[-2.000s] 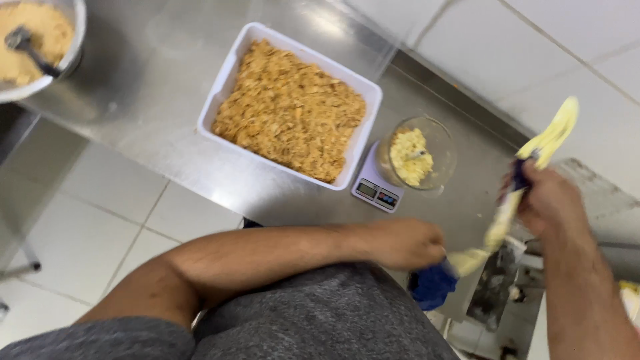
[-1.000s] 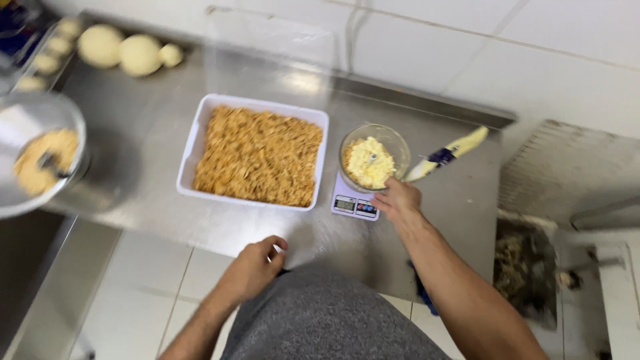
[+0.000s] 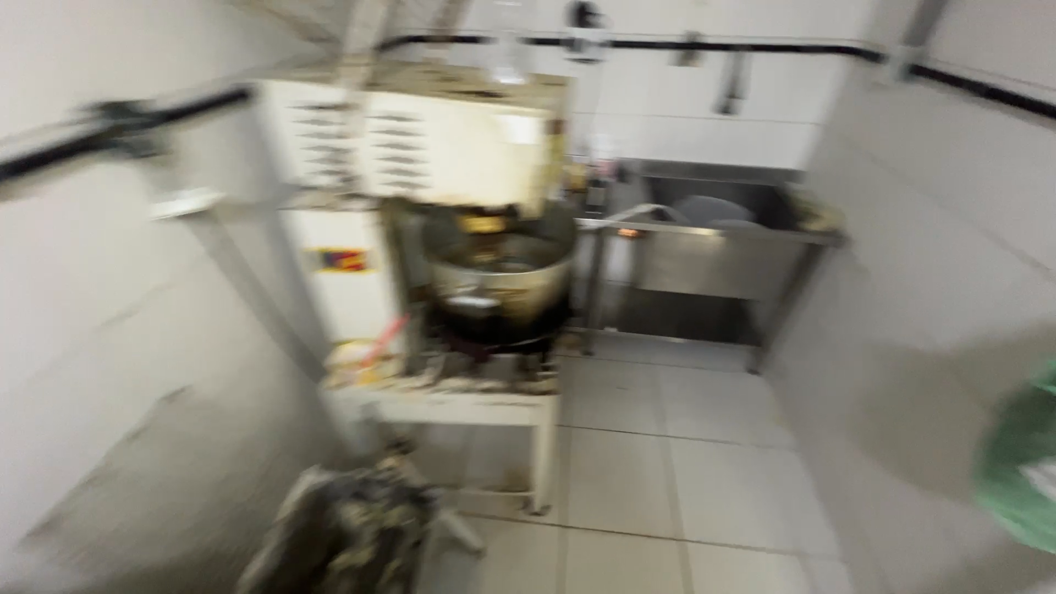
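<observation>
Neither my left hand nor my right hand shows in the head view, so what they hold cannot be seen. The picture is blurred. A cream-coloured floor-standing mixing machine (image 3: 470, 157) with vent slots stands left of centre. Its round metal bowl (image 3: 503, 289) sits under the machine's head on a pale stand (image 3: 478, 404). Behind it to the right is a stainless steel sink (image 3: 709, 256) with a pale round item (image 3: 714, 210) in its basin.
A dark, debris-filled container (image 3: 355, 528) is at the lower left. Green plastic (image 3: 1023, 462) shows at the right edge. White tiled floor (image 3: 627, 478) runs between the machine and the right wall (image 3: 924, 272). A dark pipe (image 3: 701, 47) crosses the back wall.
The view has swung far from the steel worktop to the mixing machine and sink. Both hands, the tray, the scale and the glass bowl have left the view.
</observation>
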